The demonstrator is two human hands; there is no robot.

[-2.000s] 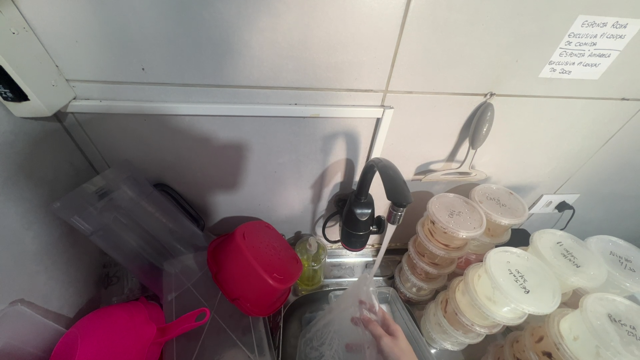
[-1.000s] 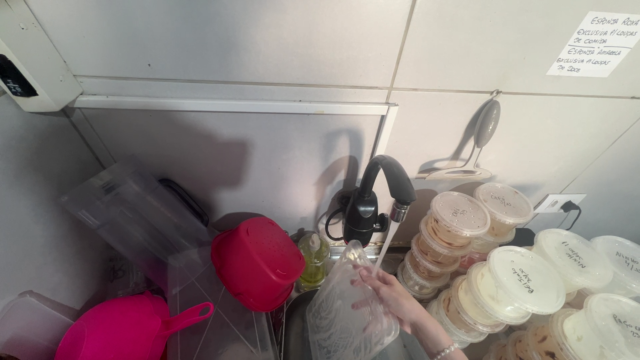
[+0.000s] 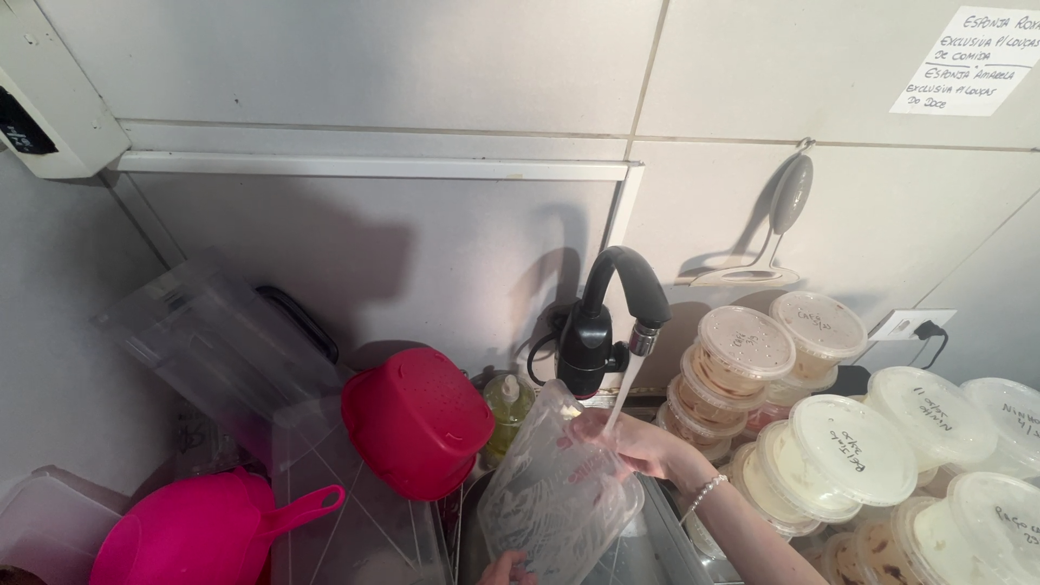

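Water runs from a black faucet (image 3: 621,284) onto my right hand (image 3: 621,443), which enters from the lower right with a beaded bracelet at the wrist. That hand holds the upper part of a translucent plastic container or lid (image 3: 540,496), tilted over the sink (image 3: 650,536) and streaked with whitish marks. A small pale yellow bit shows by its upper corner. My left hand (image 3: 508,571) is at the bottom edge of the view, its fingers at the lower part of the same plastic piece; most of that hand is out of frame.
Left of the sink lie a red plastic container (image 3: 418,422), a pink plastic colander or bowl with a handle (image 3: 191,528) and clear plastic bins (image 3: 219,341). A soap bottle (image 3: 509,414) stands behind. Lidded dessert tubs (image 3: 853,451) are stacked at right, below a hanging grey-handled utensil (image 3: 788,199).
The translucent piece, low in the sink two seconds ago, has come up and is now tilted beneath the stream. My left hand has come into view at the bottom edge.
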